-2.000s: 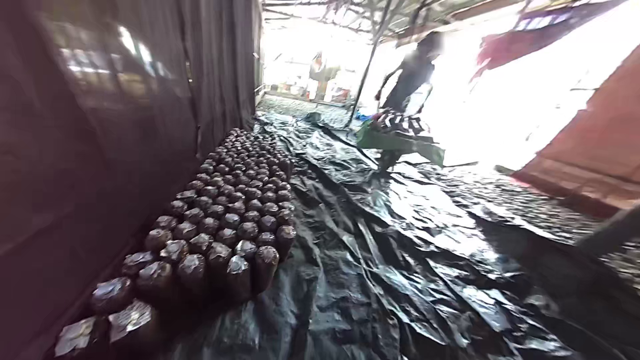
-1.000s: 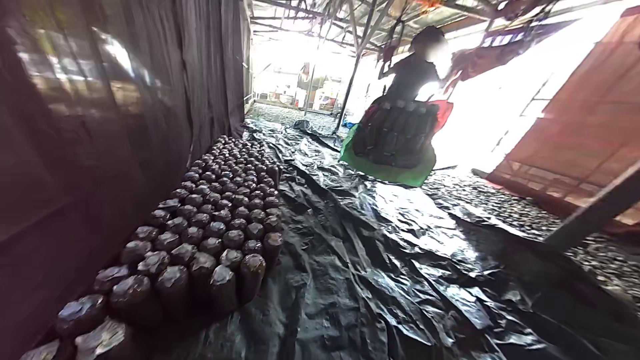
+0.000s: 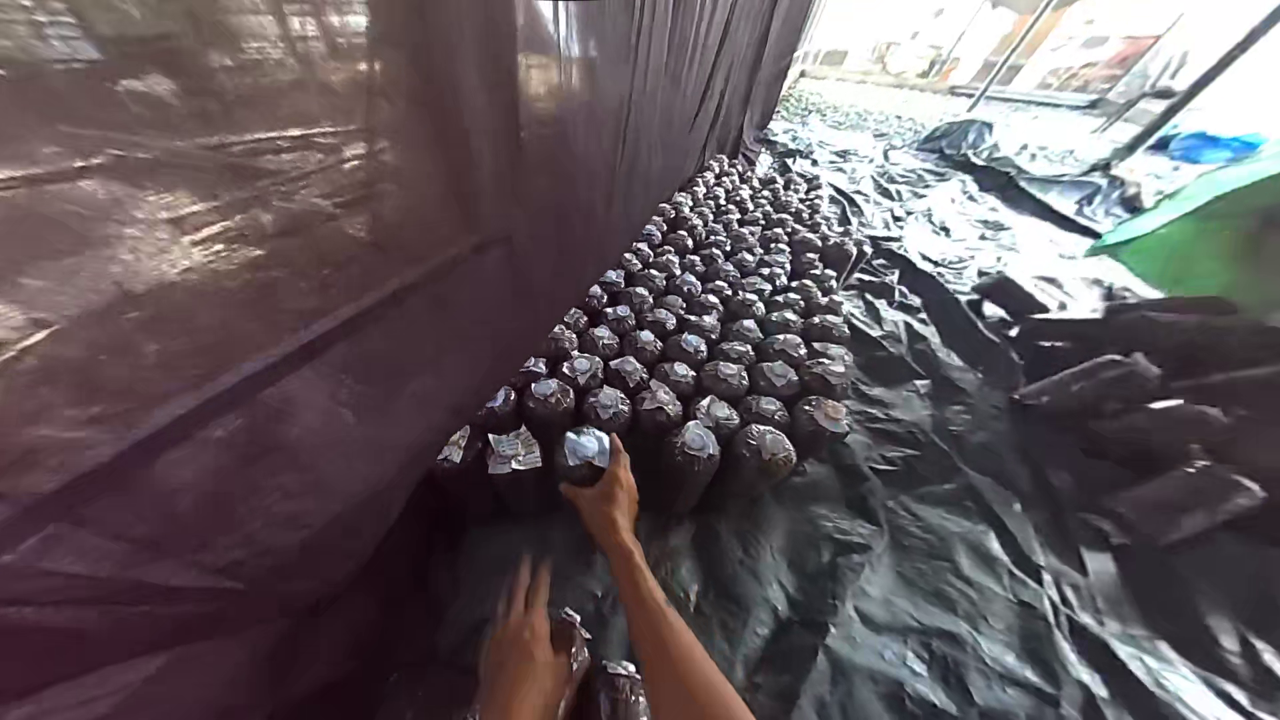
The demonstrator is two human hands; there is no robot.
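Observation:
My right hand (image 3: 608, 492) is around the upper part of a dark plastic-wrapped cylindrical bag (image 3: 587, 447) with a pale cap, at the front row of many similar upright bags (image 3: 697, 440). Lower and to the left, my left hand (image 3: 522, 640) is blurred, its fingers apart, beside another filled bag (image 3: 572, 640). One more bag (image 3: 622, 688) stands close by at the bottom edge. Whether the left hand touches the bag next to it cannot be told.
A dark sheet wall (image 3: 430, 230) runs along the left of the rows. Black plastic sheeting (image 3: 920, 560) covers the ground, wrinkled. Several bags lie on their sides in a heap (image 3: 1100, 385) at the right, below a green sheet (image 3: 1200, 235). A pole (image 3: 1190, 85) slants behind.
Both my hands have come into view, the right one on a bag. The person who carried bags in a green sheet is out of view; bags now lie heaped at the right. The view has turned left and down.

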